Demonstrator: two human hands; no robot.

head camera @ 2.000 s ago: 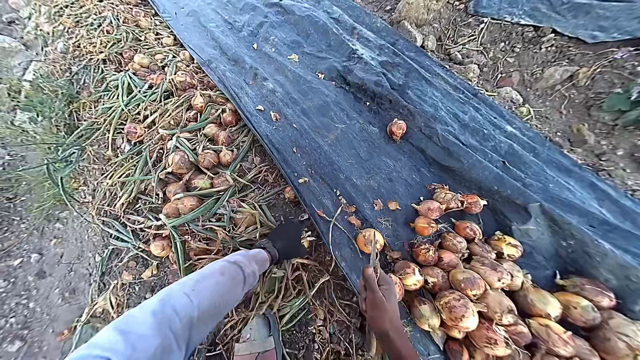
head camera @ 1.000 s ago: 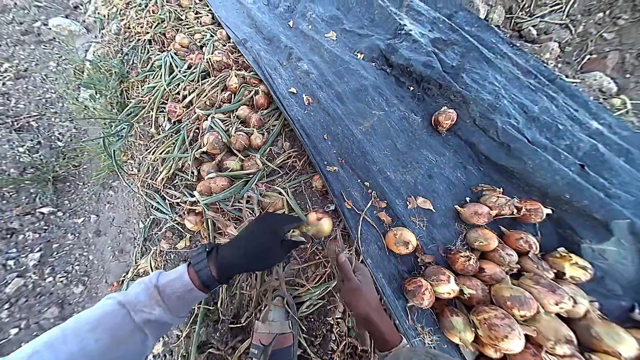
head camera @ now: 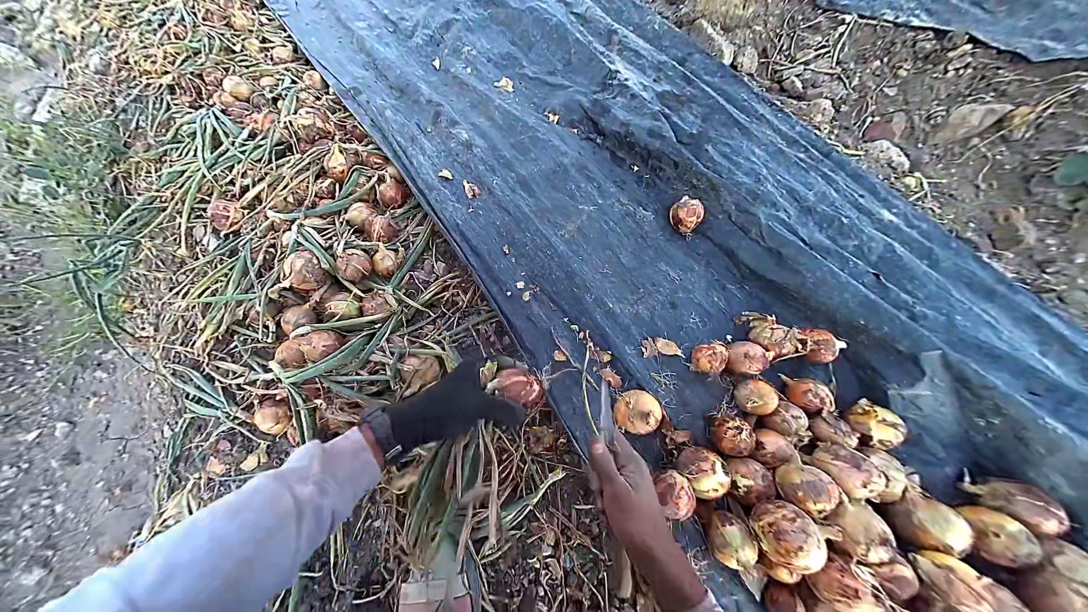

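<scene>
My left hand (head camera: 455, 406), in a black glove, is beside a reddish onion (head camera: 517, 388) at the tarp's left edge, with its fingers around the onion's neck end. My bare right hand (head camera: 619, 476) grips a knife (head camera: 606, 412), its blade pointing up the view over the dark tarp (head camera: 586, 246). A single onion (head camera: 637, 412) lies just right of the blade. To the right of my right hand a heap of onions (head camera: 786, 535) covers the lower tarp. One more onion (head camera: 687, 214) lies apart, higher on the tarp.
Left of the tarp, onions with green and dry tops (head camera: 319, 306) lie in a long row. Cut leaves (head camera: 476, 484) are strewn below my left hand. A shoe (head camera: 433, 591) shows at the bottom edge. Stony soil (head camera: 969, 127) borders the tarp on the right.
The pale onion held by my left hand a second ago is out of it, and a reddish one is there now. My right hand has moved from the tarp's edge onto the tarp.
</scene>
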